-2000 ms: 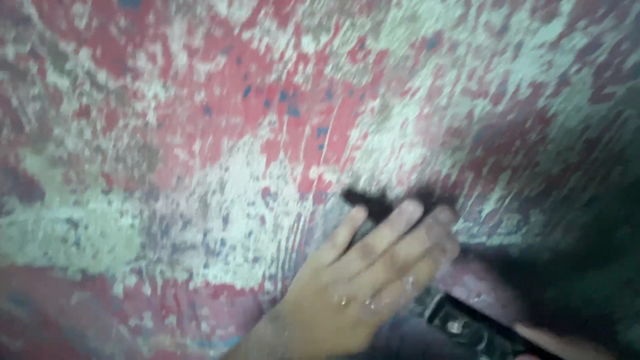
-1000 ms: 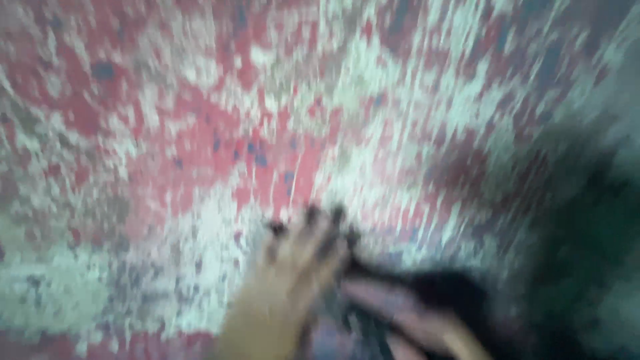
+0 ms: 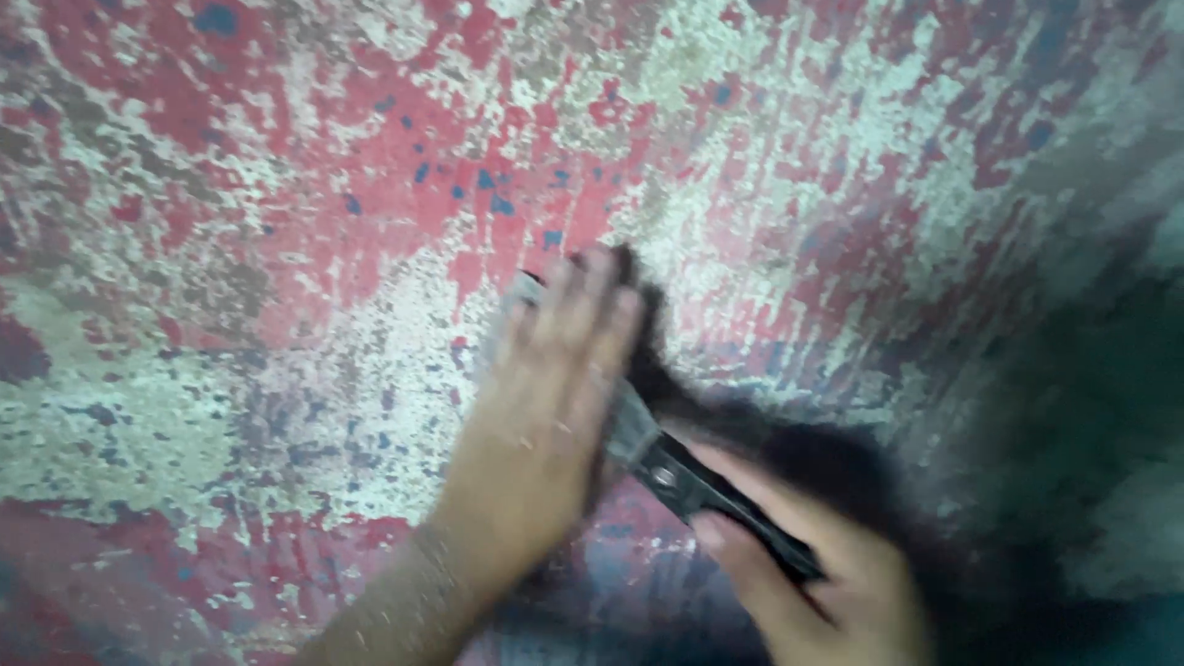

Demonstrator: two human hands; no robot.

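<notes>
A scraper with a black handle (image 3: 717, 499) and a metal blade (image 3: 634, 425) slants up and left across the lower middle. My right hand (image 3: 823, 564) is closed around its handle. Flat over the blade lies my left hand (image 3: 555, 407), its fingers pointing up; it hides most of the blade, though a grey corner shows left of the fingertips. Behind both hands is a wall (image 3: 370, 231) with worn, flaking red and whitish paint and blue specks. Pale flecks cling to my left wrist and forearm.
Dark shadow from the hands and tool falls on the wall to their right. The right side of the wall is dim. Paler, patchy paint spreads at the lower left, above a band of red and purple.
My right hand and the scraper's handle show more fully than two seconds ago. My left hand, whose fingers slanted up and right then, now points more nearly straight up.
</notes>
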